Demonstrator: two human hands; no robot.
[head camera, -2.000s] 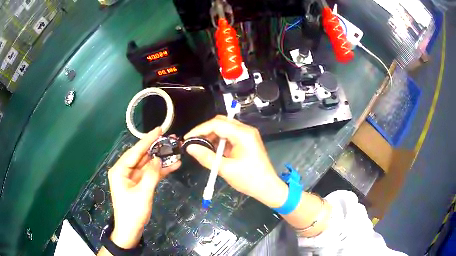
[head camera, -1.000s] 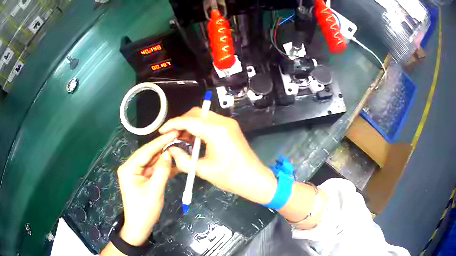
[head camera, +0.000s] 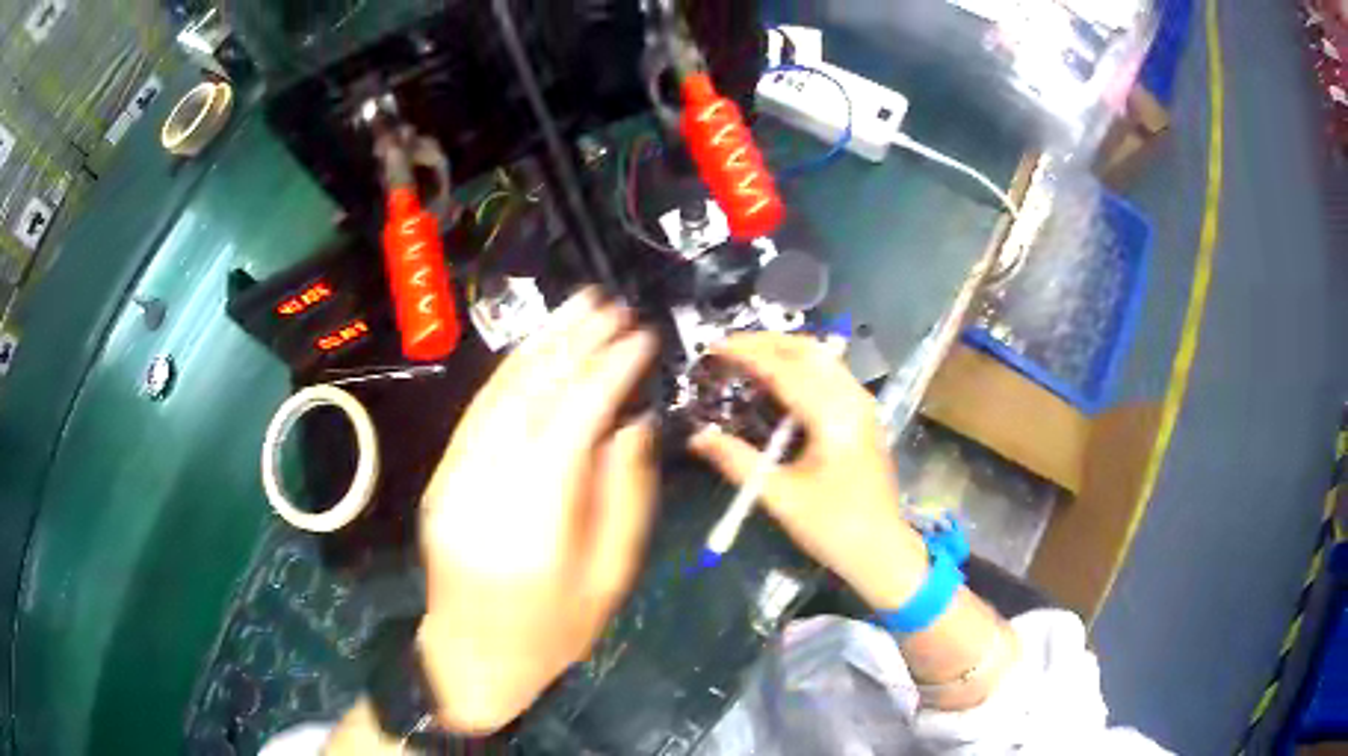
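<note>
My right hand holds a round electronic module between thumb and fingers in front of the right station of the black test fixture. A white pen with blue ends also lies in this hand. My left hand is large and blurred over the left part of the fixture; whether it holds anything cannot be told. The left red clamp handle and right red handle stand above the stations. A round black disc sits at the right station.
A tape roll and a panel meter with red digits are on the left. A clear blister tray is at the lower left. A white power strip is behind. A blue bin and cardboard box are right.
The view has shifted right. My hands have parted from in front of the fixture. The module is now at the right station in my right hand; my left hand has risen over the fixture.
</note>
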